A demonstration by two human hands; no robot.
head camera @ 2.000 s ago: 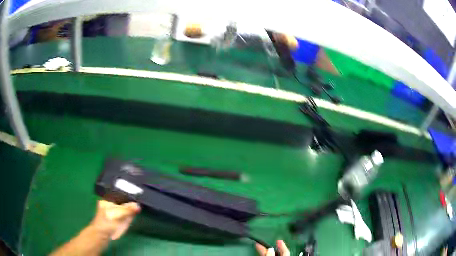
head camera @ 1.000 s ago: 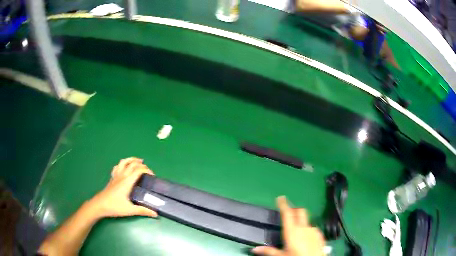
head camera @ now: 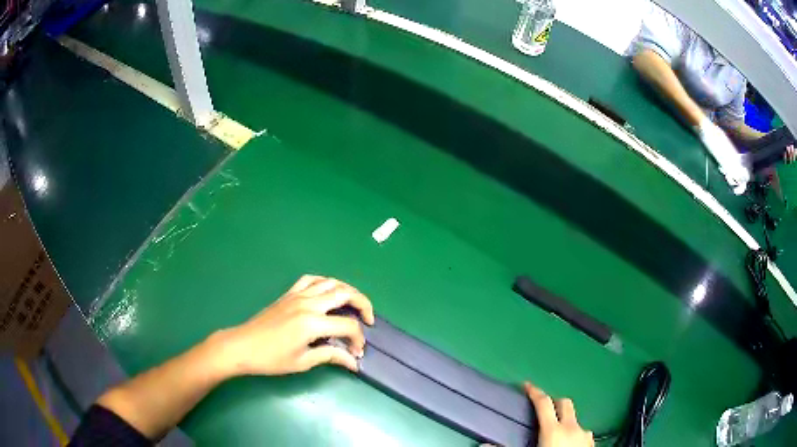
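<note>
Two black power strips (head camera: pixel 446 384) lie side by side on the green work surface, plain backs up, at the lower middle. My left hand (head camera: pixel 310 327) grips their left end, with fingers over the top and around the end. My right hand (head camera: pixel 559 421) holds their right end and is partly cut off by the lower edge. A coiled black power cord (head camera: pixel 648 400) lies right of my right hand. What is between my left fingers and the strip ends is partly hidden.
A dark utility knife (head camera: pixel 564 312) and a small white piece (head camera: pixel 385 230) lie beyond the strips. A clear bottle (head camera: pixel 753 419) lies at the lower right; another bottle (head camera: pixel 534 26) stands at the back. A person's white-gloved hand (head camera: pixel 725 157) is at the right. A grey post (head camera: pixel 185 65) stands left.
The view has swung left and down, so things sit farther right. The strips' white label, seen earlier, no longer shows. My left hand now reaches over the strip ends.
</note>
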